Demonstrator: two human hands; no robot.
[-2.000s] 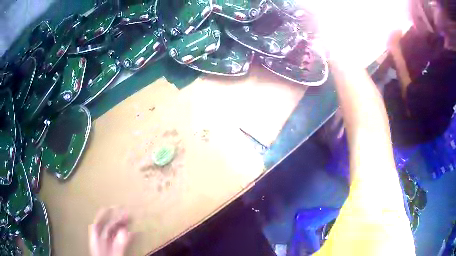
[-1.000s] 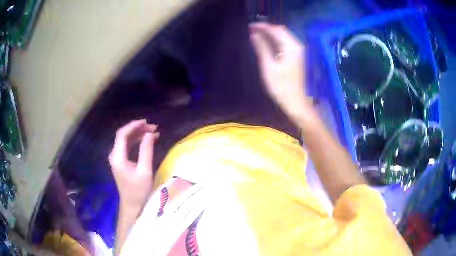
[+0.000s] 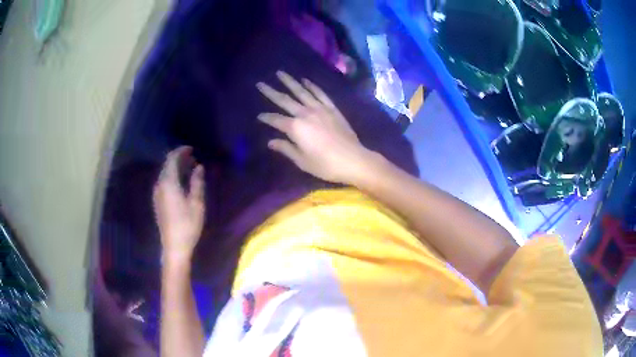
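Observation:
My right hand (image 3: pixel 317 136) lies palm down with fingers spread over my dark-clothed lap and holds nothing visible. My left hand (image 3: pixel 180 199) is raised near the table edge, thumb and fingers apart, with nothing seen in it. Several glossy green housings (image 3: pixel 478 35) with bright rims lie in the blue crate (image 3: pixel 457 104) at the right. A small pale green oval (image 3: pixel 49 19) sits on the tan cardboard (image 3: pixel 52 139) at the upper left.
The curved table edge runs down the left side. A glittering heap of green parts (image 3: pixel 28 314) is at the lower left. A clear plastic item (image 3: pixel 387 80) lies beside the crate. A red object (image 3: pixel 612 249) shows at the far right.
The view has turned from the table down to my lap and the crate. My right hand has moved left and spread its fingers over the lap; my left hand stays raised.

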